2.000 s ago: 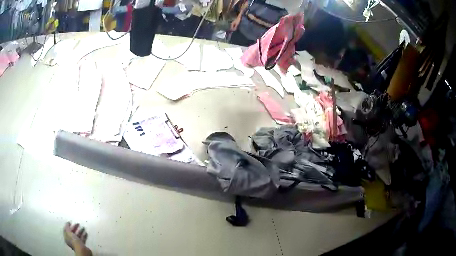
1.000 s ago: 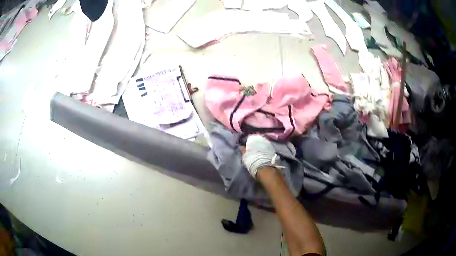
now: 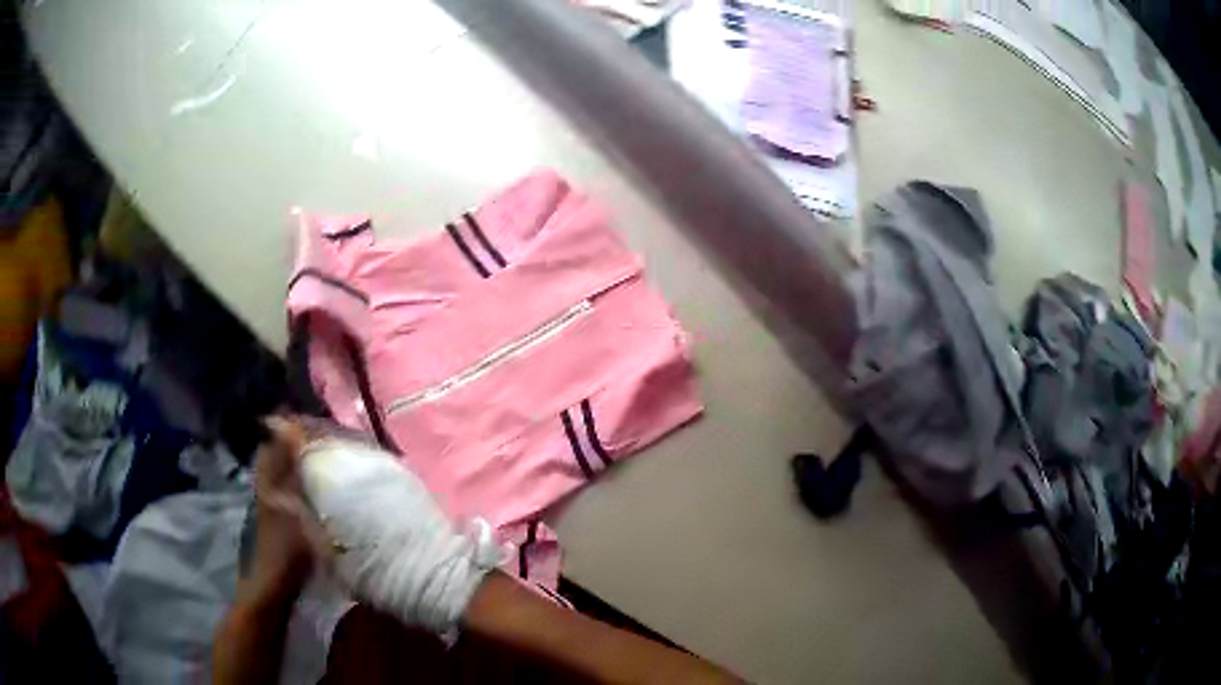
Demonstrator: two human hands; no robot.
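A pink blouse (image 3: pixel 502 301) lies spread on the pale table, its dark-edged collar towards my hands at the lower left. A pale zip runs along its middle and pairs of navy stripes cross it. My right hand (image 3: pixel 388 529), in a white glove, is at the collar end. Its fingertips are blurred, so its grip cannot be told. My left hand (image 3: pixel 279 488), seemingly bare, is close beside it at the table's near edge. It is blurred and partly hidden behind the glove, so its grip is unclear too.
A long grey roll (image 3: pixel 670 147) crosses the table beyond the blouse. Crumpled grey cloth (image 3: pixel 937 335) lies on it, with a dark strap (image 3: pixel 826 482) beside it. A clipboard with a printed sheet (image 3: pixel 790 87) lies behind. White and dark bundles (image 3: pixel 174 575) are below the table edge.
The pink blouse has moved from the grey cloth across the roll to the near side of the table and is spread flatter. My left hand has come beside my right. The view has turned left.
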